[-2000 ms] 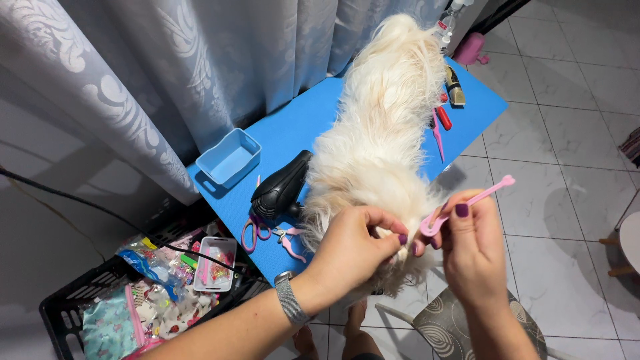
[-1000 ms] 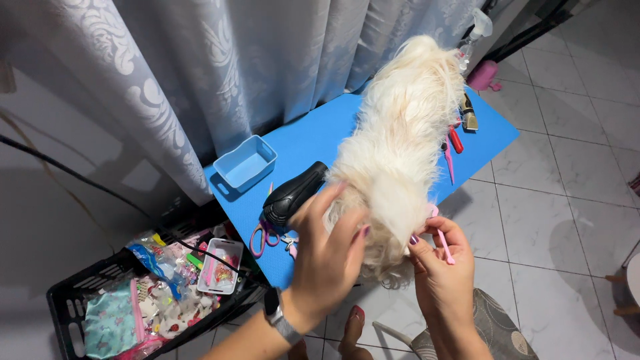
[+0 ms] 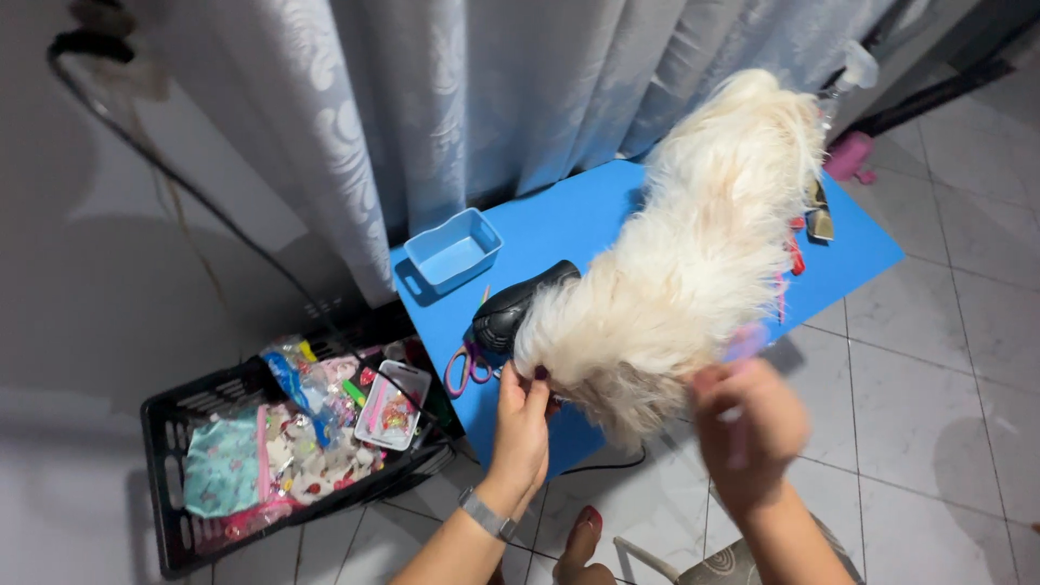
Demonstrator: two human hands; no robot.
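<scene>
A long-haired cream dog (image 3: 699, 244) stands on a blue tabletop (image 3: 552, 211), its head lowered toward me. My left hand (image 3: 524, 422), with a watch on the wrist, pinches at the hair on the left side of the head. My right hand (image 3: 751, 431) is blurred beside the right side of the head, its fingers closed around a pink plastic tool (image 3: 739, 345) whose working end cannot be made out. A black hair dryer (image 3: 516, 305) and purple-handled scissors (image 3: 467, 370) lie left of the dog.
A light-blue plastic basket (image 3: 455, 252) sits near the curtain (image 3: 422, 106). Right of the dog lie a hair clipper (image 3: 819, 215) and a red tool (image 3: 796, 252). A black crate (image 3: 154, 471) of small packets and pouches stands at the lower left. A cable hangs across the left side.
My left hand has moved from the top of the dog's head to its left side. The right hand, still with the pink tool, has moved slightly away from the head. The dog's head has turned.
</scene>
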